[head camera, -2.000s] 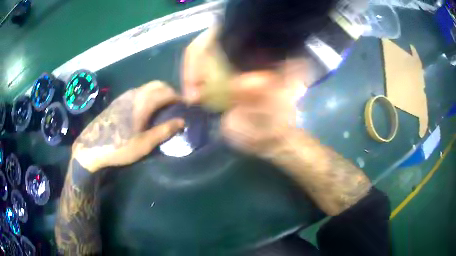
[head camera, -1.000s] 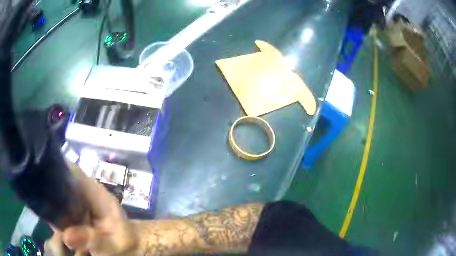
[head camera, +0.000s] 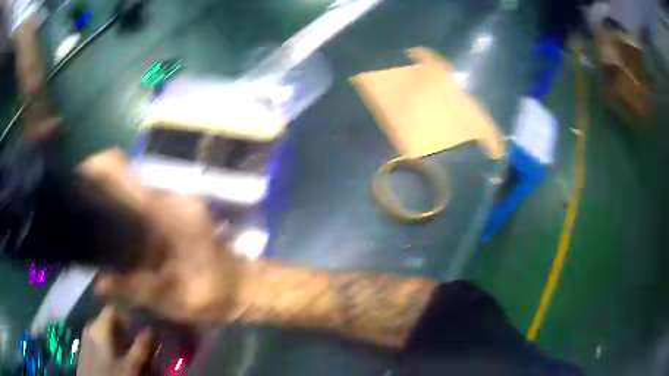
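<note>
My right hand (head camera: 172, 253) is closed around the dark electric screwdriver (head camera: 81, 209), which is large and blurred at the left. Its lower end is hidden by my fingers. My left hand (head camera: 110, 349) is at the lower left, just below my right hand, partly cut off by the bottom edge. Something dark with a red glow, possibly a light unit (head camera: 174, 360), is beside its fingers; whether it is held is unclear. The automatic screw feeder (head camera: 209, 158), white with blue-purple sides and dark windows, stands behind my right hand.
A tape roll (head camera: 411, 189) lies against a cardboard piece (head camera: 425, 110). A clear tub (head camera: 312, 81) is behind the feeder. Glowing lamps (head camera: 55, 344) are at the lower left. Another person's arm (head camera: 33, 77) shows at the upper left. A blue stool (head camera: 524, 161) stands beyond the bench edge.
The view first swung right, bringing the feeder into sight. Since then my right hand and the screwdriver have shifted slightly right and up in view, and my left hand has come into sight below.
</note>
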